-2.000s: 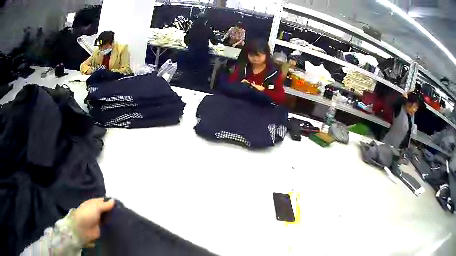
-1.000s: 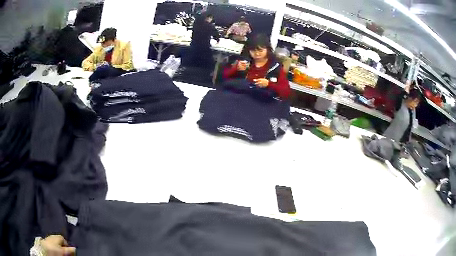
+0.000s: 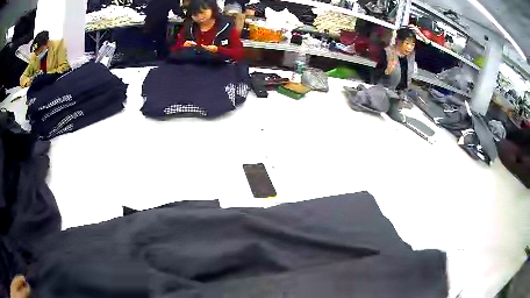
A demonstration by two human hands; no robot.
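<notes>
A dark charcoal garment (image 3: 232, 250) lies spread across the near side of the white table, with wide straight-ended legs reaching to the right and folds running along it. My left hand (image 3: 20, 287) shows only in part at the lower left edge, at the garment's left end. Its fingers are too cut off to tell their grip. My right hand is not in view. A heap of dark garments (image 3: 23, 186) lies at the far left, touching the spread garment's left end.
A black phone (image 3: 259, 180) lies just beyond the garment. Stacked navy tops (image 3: 75, 96) and another navy pile (image 3: 192, 87) stand at the far side. A person in red (image 3: 229, 43) sits behind. Grey garments (image 3: 372, 98) lie far right, near another person (image 3: 400, 61).
The view has turned right. The garment, held at the lower left two seconds ago, now lies spread across the front, and its far right part has spread out since one second ago.
</notes>
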